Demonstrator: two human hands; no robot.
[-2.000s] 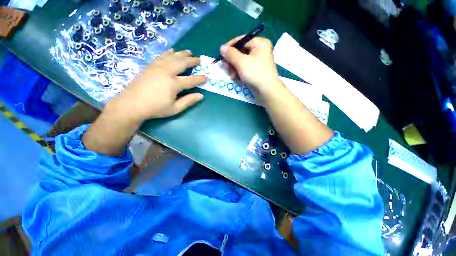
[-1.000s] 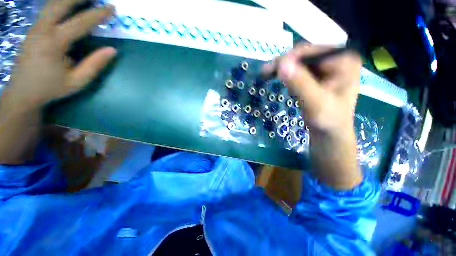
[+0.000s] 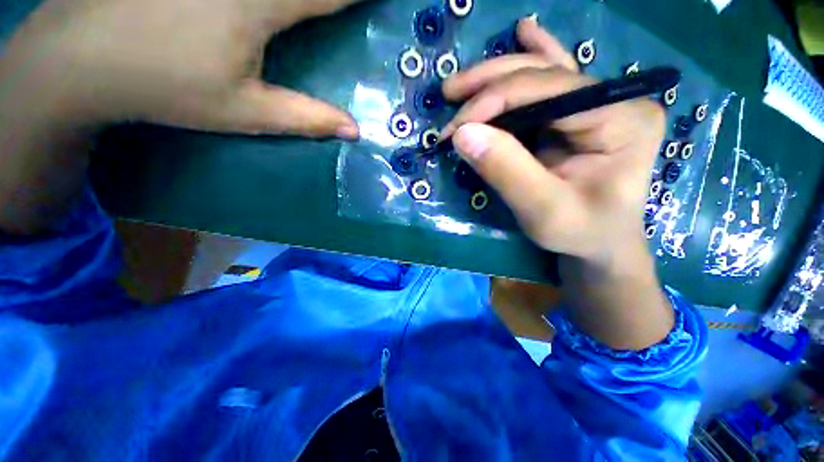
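My right hand (image 3: 578, 162) holds black tweezers (image 3: 578, 97) like a pen. Their tip is at a small round component (image 3: 406, 161) on the clear film (image 3: 361, 185). Several round black components lie on the film, many with a pale ring (image 3: 401, 124). My right hand covers some of them. My left hand (image 3: 181, 68) is over the green surface at the upper left, cut off by the top edge, its thumb reaching the film's left side. I see nothing in it, but its fingers are partly out of view.
A patterned white strip (image 3: 795, 86) lies at the upper right. Shiny film (image 3: 745, 239) lies to the right of the components. A blue plastic piece (image 3: 775, 345) is beyond the bench edge at the lower right.
The view has moved down close over the components, and the strip of blue loops has left the picture. The tweezers have moved from the strip to a component on the film.
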